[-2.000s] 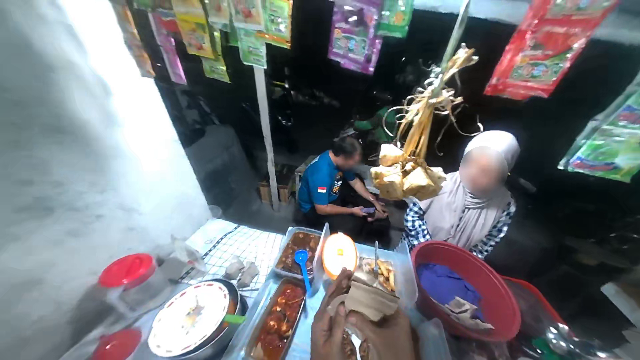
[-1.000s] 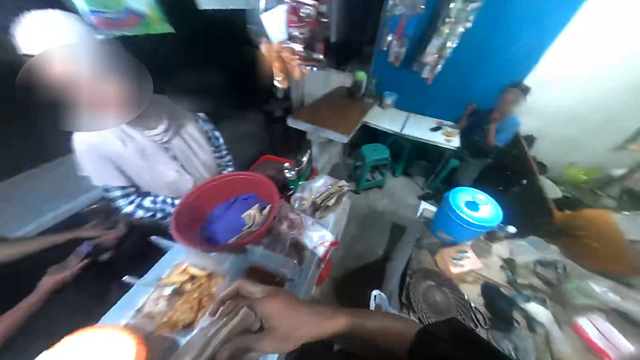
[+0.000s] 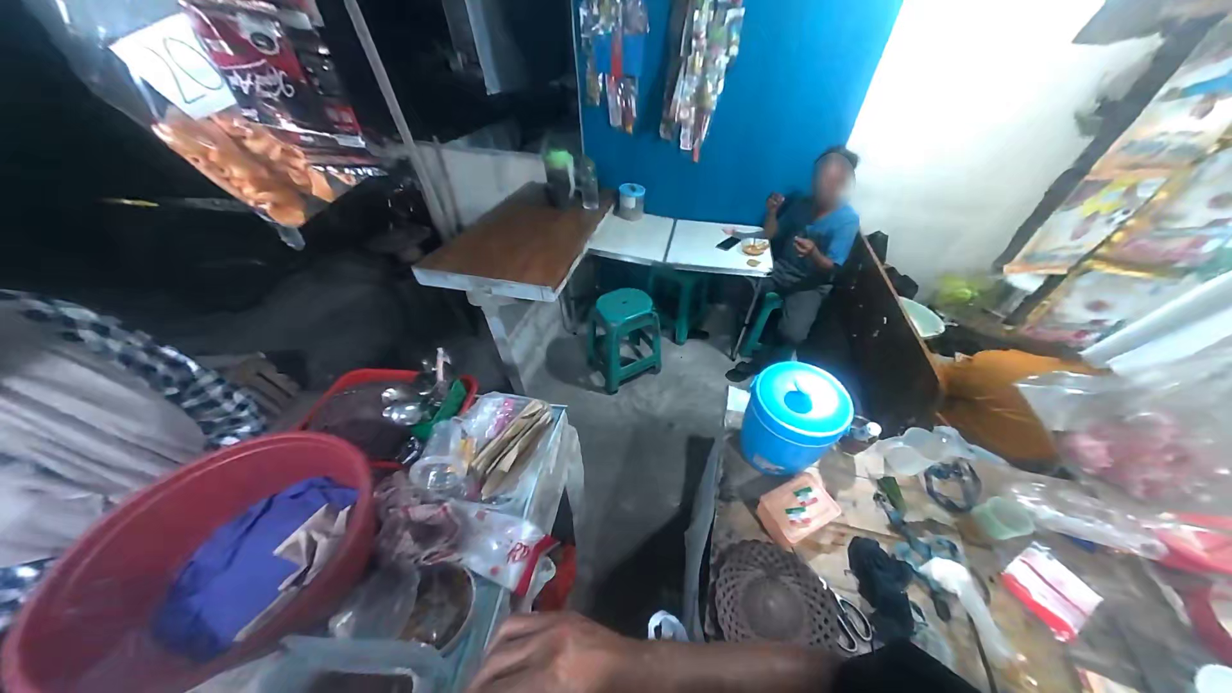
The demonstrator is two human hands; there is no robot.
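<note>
My right hand (image 3: 553, 654) is at the bottom edge, its forearm coming in from the right; the fingertips are cut off, so what it holds is hidden. Just left of it are a clear plastic container (image 3: 361, 659) and a round, clear-lidded tub (image 3: 438, 606). Farther left, a red plastic basin (image 3: 337, 472) holds a purple cloth (image 3: 250, 568) and brown paper. Beyond my hand, folded brown papers (image 3: 515, 443) lie on the counter near plastic bags (image 3: 491, 539). My left hand is out of view.
A wooden table at right bears a blue lidded bucket (image 3: 794, 423), a woven basket (image 3: 770, 597), scissors (image 3: 852, 624) and plastic bags. A green stool (image 3: 624, 337) stands beyond the floor gap. One person sits by the blue wall; another stands at left.
The view has swung far to the right. Both hands were together around brown paper two seconds ago; now only my right hand shows, low in the frame.
</note>
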